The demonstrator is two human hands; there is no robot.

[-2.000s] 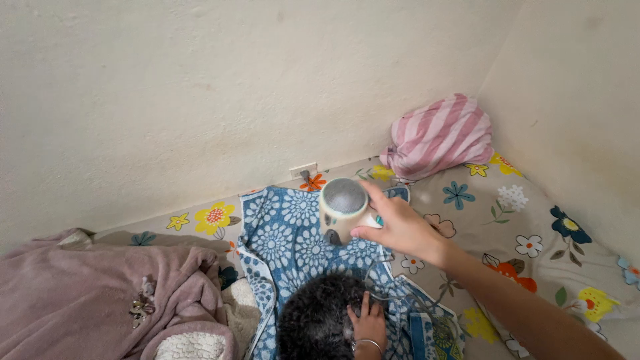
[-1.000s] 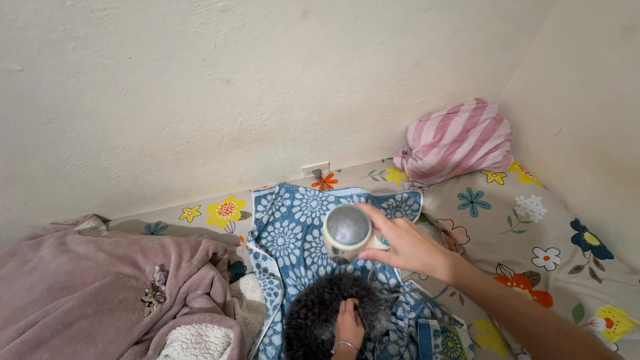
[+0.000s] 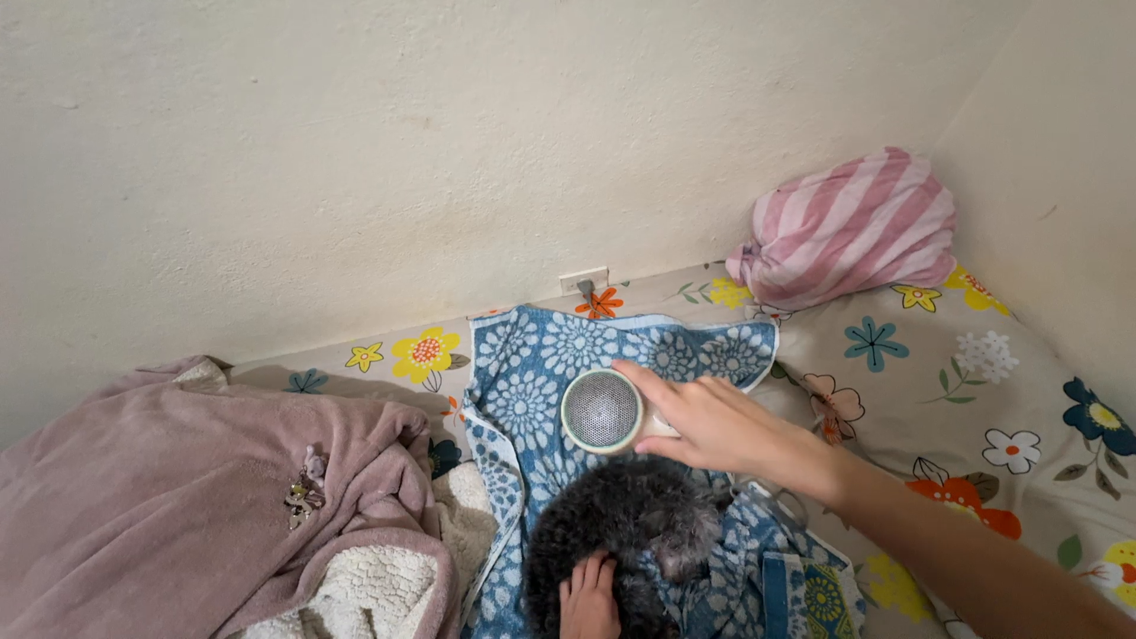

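My right hand (image 3: 710, 417) grips the handle of a pale hair dryer (image 3: 603, 410), whose round metal mesh end faces up toward the camera. It is above the far side of a dog with dark curly fur (image 3: 603, 506), which lies on a blue towel with white flower patterns (image 3: 524, 390). The dog's greyer head is to the right, near the towel's folds. My left hand (image 3: 589, 603) rests on the dog's fur at the bottom of the view, fingers slightly spread and holding nothing.
A mauve fleece blanket (image 3: 177, 497) with a small charm cluster (image 3: 306, 493) is heaped at the left. A pink striped bundle (image 3: 852, 231) lies in the back right corner on the flowered bed sheet (image 3: 887, 390). A plug sits in a wall outlet (image 3: 583, 281).
My left hand has shifted left across the dog's fur. The dog's head now shows at its right side. My right hand still holds the dryer, its mesh end facing up.
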